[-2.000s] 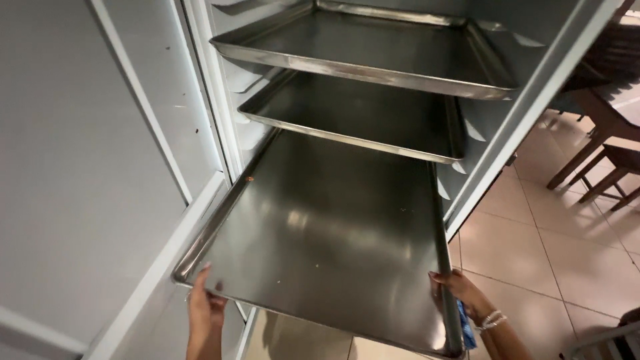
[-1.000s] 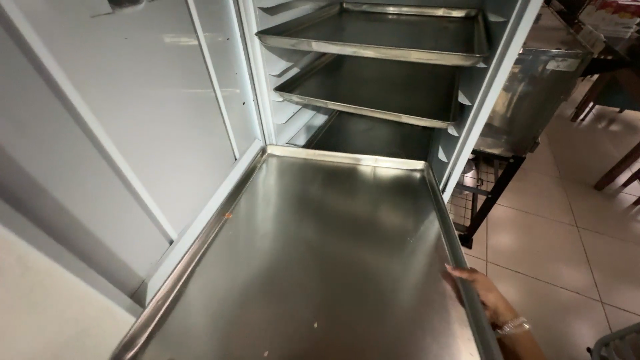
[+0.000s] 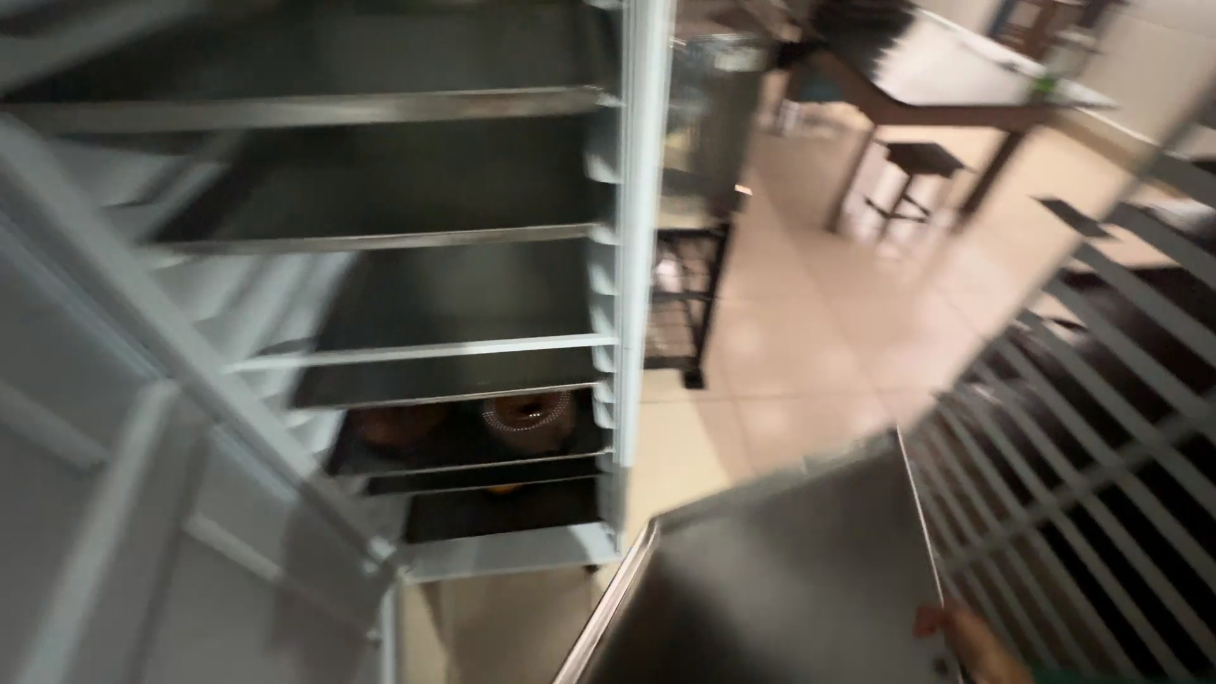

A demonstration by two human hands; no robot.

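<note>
A large metal sheet tray (image 3: pixel 788 570) is outside the cabinet, low and right of the middle of the blurred head view. My right hand (image 3: pixel 969 641) grips its right rim near the bottom edge of the picture. The tray's near end runs out of the frame. My left hand is not in view. Left of the tray stands the open cabinet (image 3: pixel 513 551), where several metal trays (image 3: pixel 408 242) rest on side runners, one above another. Round things, too blurred to name, lie on a lower level.
The cabinet door (image 3: pixel 114 494) stands open at the left. A slatted metal rack (image 3: pixel 1064 456) is close to the tray's right side. Beyond are a dark wheeled stand (image 3: pixel 689 304), a table (image 3: pixel 969 109) and a stool (image 3: pixel 921 161) on the tiled floor.
The tray was partly in the cabinet two seconds ago; it has been drawn out and moved right, away from the cabinet. My left hand has left the view. The view has swung right.
</note>
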